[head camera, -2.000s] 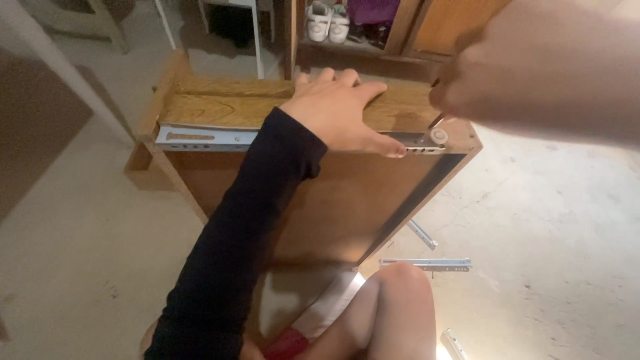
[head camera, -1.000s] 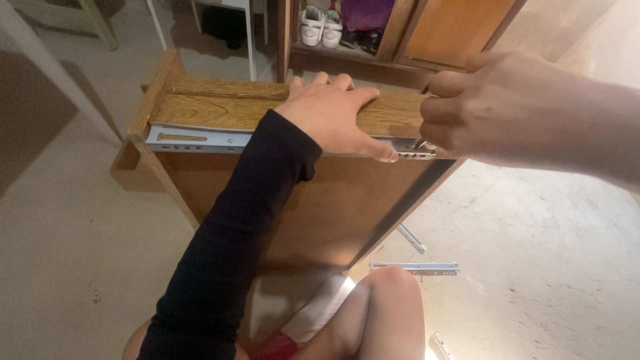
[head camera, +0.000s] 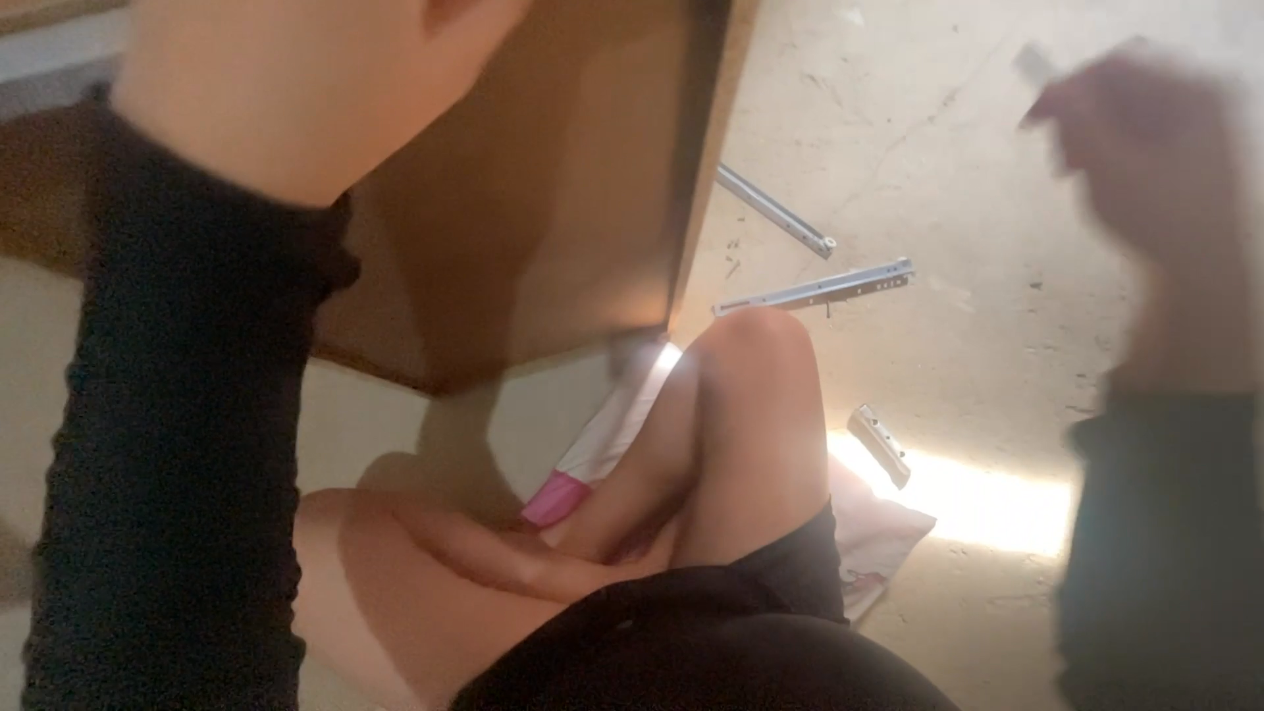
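At the upper left, my left hand (head camera: 326, 79) shows only in part, with the wrist below a black sleeve; its fingers are out of the frame. It is over the wooden drawer (head camera: 553, 197), whose inner panel faces me. A strip of the metal drawer slide (head camera: 59, 49) shows along the drawer's upper left edge. My right hand (head camera: 1136, 128), blurred, is at the upper right above the floor, well away from the drawer. Its fingers are closed around a small light-coloured object (head camera: 1035, 63), too blurred to name.
Two metal drawer slides, one (head camera: 775, 209) by the drawer's side and another (head camera: 815, 287) by my knee, lie on the concrete floor (head camera: 987, 326). A short metal piece (head camera: 879, 444) lies near a pale cloth (head camera: 889, 543). My bent legs are below the drawer.
My right hand has left the right end of the slide on the drawer and is out to the right over the floor. The view has tipped down and right.
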